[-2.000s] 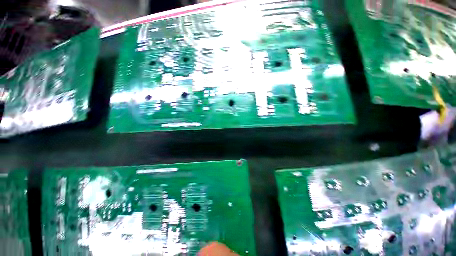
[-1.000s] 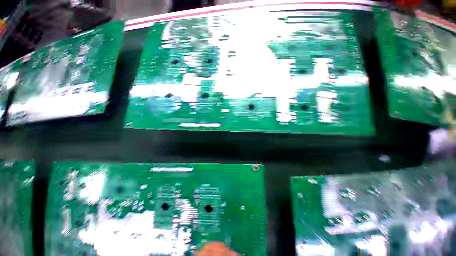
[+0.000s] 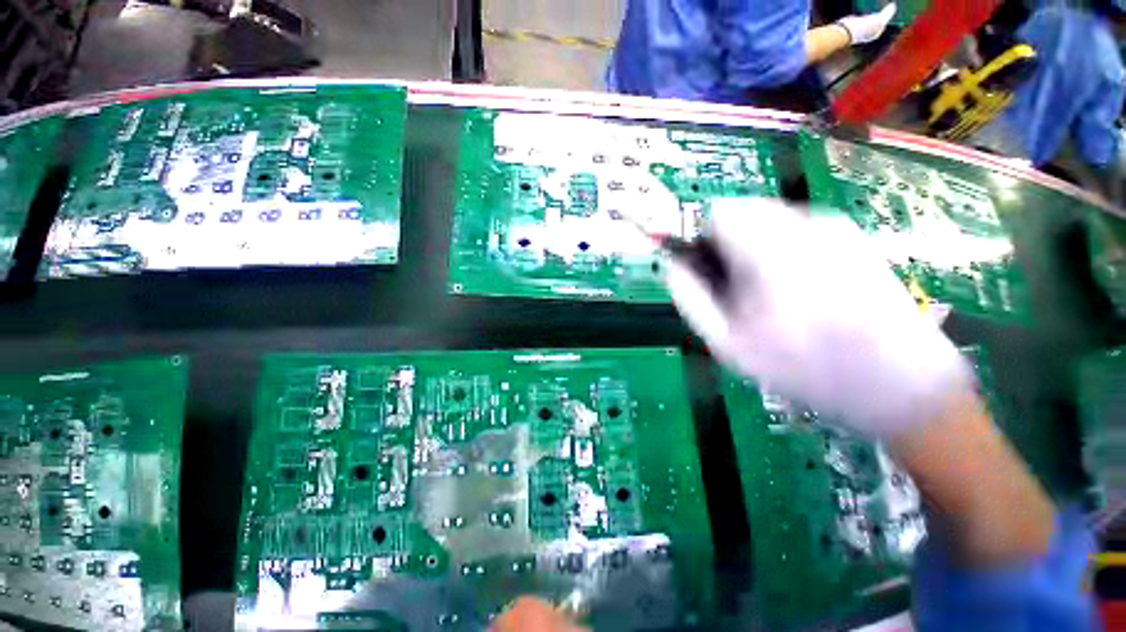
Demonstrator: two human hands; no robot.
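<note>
My right hand [image 3: 821, 315], in a white glove, reaches in from the right, above a green printed circuit board [image 3: 494, 266] in the far row. It is closed around a dark tool with a reddish part, probably cutters [image 3: 701, 262], pointing left over the board. Blur hides the jaws, and I cannot tell whether they touch the board. The glove covers the board's right part. Another green board [image 3: 648, 475] lies nearer, at the bottom centre. My left hand is not in view; a small blurred skin-coloured shape at the bottom edge does not show as a hand.
More boards lie left [image 3: 154, 407] and right [image 3: 809, 519] on the dark belt [image 3: 309, 309]. A white rail with a red line [image 3: 556, 96] curves behind. Beyond it are a person in blue [image 3: 710, 49], a red wrapped post [image 3: 908, 62] and another blue sleeve at far right.
My right hand has come into view with the dark tool. The view takes in more of the area beyond the rail, and the boards appear at different places in the picture.
</note>
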